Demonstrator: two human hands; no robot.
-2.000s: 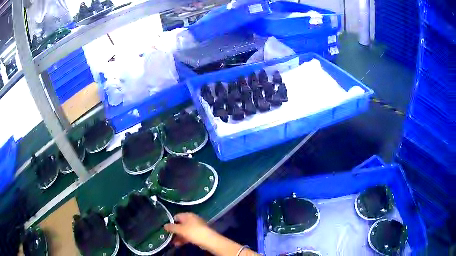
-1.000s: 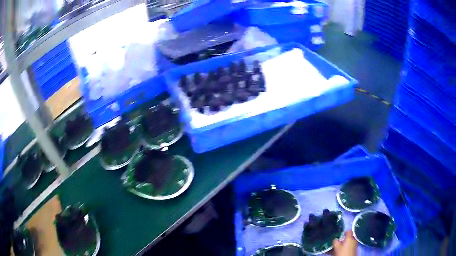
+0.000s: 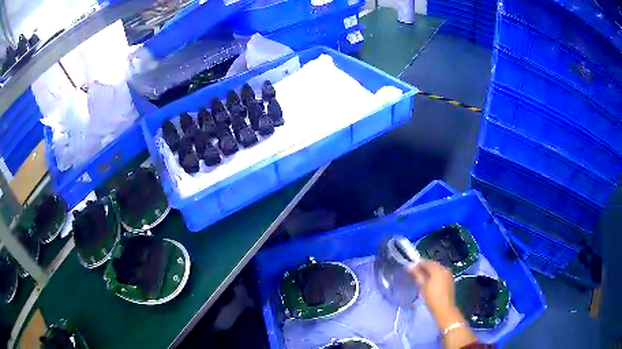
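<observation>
My right hand (image 3: 436, 290), bare, reaches in from the bottom right over the lined blue crate (image 3: 528, 283) beside the bench. It grips the edge of a blurred, tilted half-shell (image 3: 394, 269) that shows a silver-grey outer face. Whether this shell touches the liner cannot be told. Other oval half-shells with green boards and black inserts lie in the crate: one at the left (image 3: 320, 290), one at the back right (image 3: 450, 249), one at the right (image 3: 483, 300), one cut off at the bottom edge. My left hand is not in view.
More half-shells (image 3: 149, 269) lie on the green bench (image 3: 211, 262) at the left. A blue crate (image 3: 293, 160) on the bench holds black parts in rows (image 3: 221, 129) on white liner. Tall blue crate stacks (image 3: 552, 129) stand at the right. A metal frame post is at the far left.
My right hand went from a half-shell on the bench to one in the floor-side crate. That shell is now tilted, silver face showing. The camera view has swung right.
</observation>
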